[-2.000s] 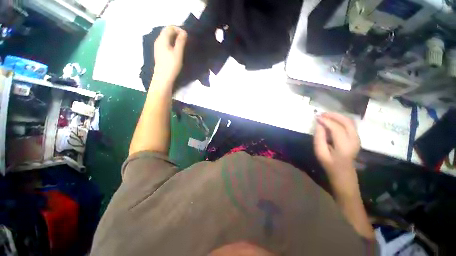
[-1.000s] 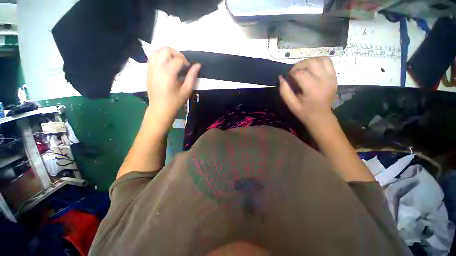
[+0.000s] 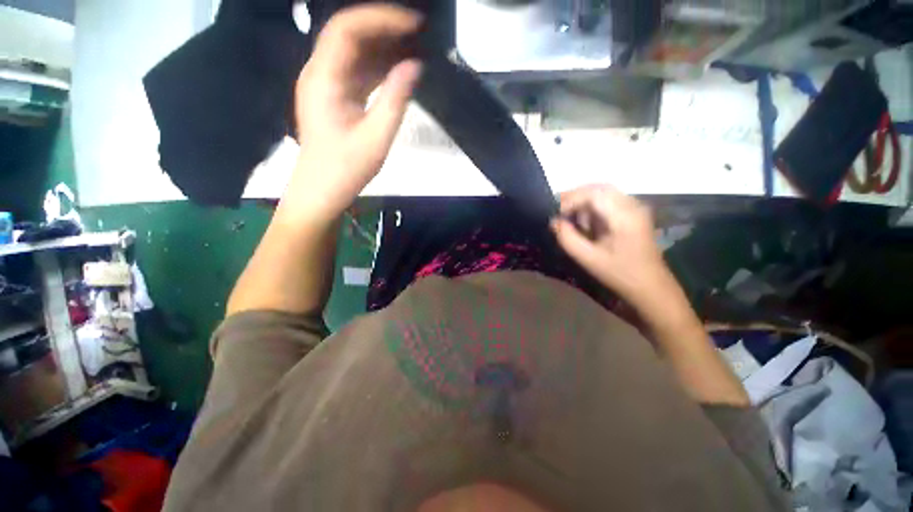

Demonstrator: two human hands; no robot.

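A narrow black fabric strip [image 3: 486, 125] runs slantwise from upper left to lower right across the white table's front edge. My right hand [image 3: 601, 235] pinches its lower end just off the table edge. My left hand [image 3: 360, 90] is raised at the strip's upper end, slightly blurred, with thumb and fingers curved; whether the fingers close on the fabric is hard to tell. Black cut pieces [image 3: 215, 110] lie on the table at left and reach behind my left hand.
The pale machine [image 3: 531, 40] stands at top centre, with a grey metal plate [image 3: 601, 105] before it. A dark phone [image 3: 831, 130], red-orange handles [image 3: 881, 160] and a blue strap [image 3: 767, 130] are at right. White-grey scraps [image 3: 826, 420] are lower right; shelving [image 3: 75, 320] is left.
The strip was held level between both hands a second ago; now it slants. My left hand has moved up and my right hand down and slightly toward me. Earlier, the hands were apart without a visible strip.
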